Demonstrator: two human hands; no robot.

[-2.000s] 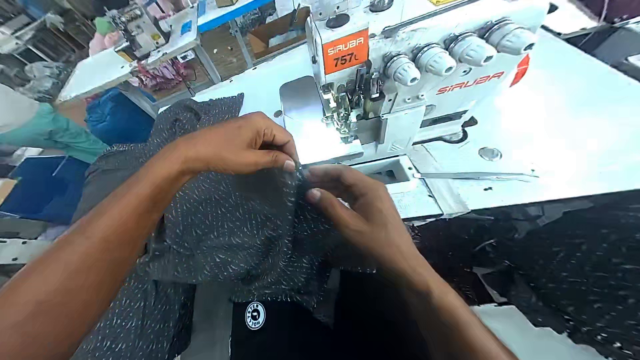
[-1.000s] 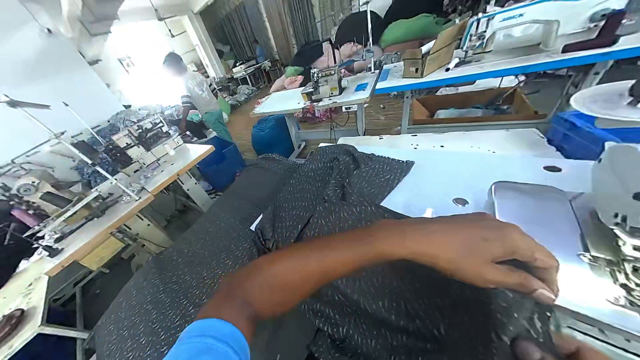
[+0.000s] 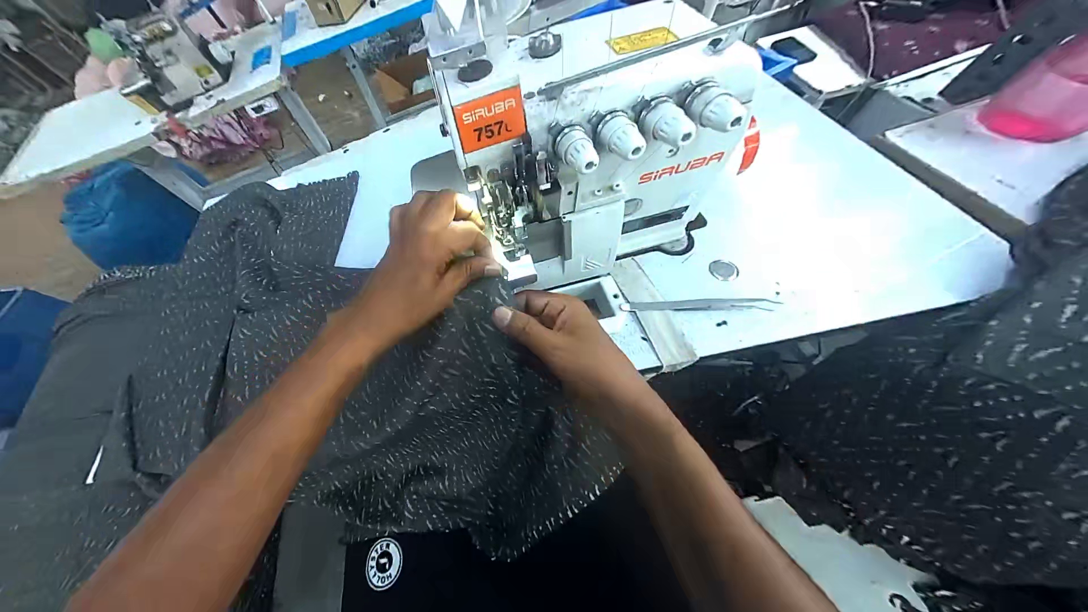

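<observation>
Dark grey flecked fabric (image 3: 425, 399) lies across the near edge of the machine table and hangs toward my lap. My left hand (image 3: 442, 242) pinches its upper edge close to the presser foot (image 3: 520, 270) of a white Siruba overlock sewing machine (image 3: 612, 161). Just below and to the right, my right hand (image 3: 557, 331) grips the same edge between thumb and fingers. The fabric edge reaches up to the front of the foot; whether it lies under the foot is hidden. Metal tweezers (image 3: 701, 304) rest on the table right of my right hand.
More dark flecked fabric (image 3: 952, 408) is heaped at the right. Behind the left side stand another sewing machine (image 3: 174, 64) on a white table (image 3: 76, 140) and a blue bundle (image 3: 127, 212). A pink translucent container (image 3: 1041, 98) is at the upper right.
The view has swung from the room at left back to the machine. Compared with two seconds ago, both hands and the held fabric edge are closer to the presser foot.
</observation>
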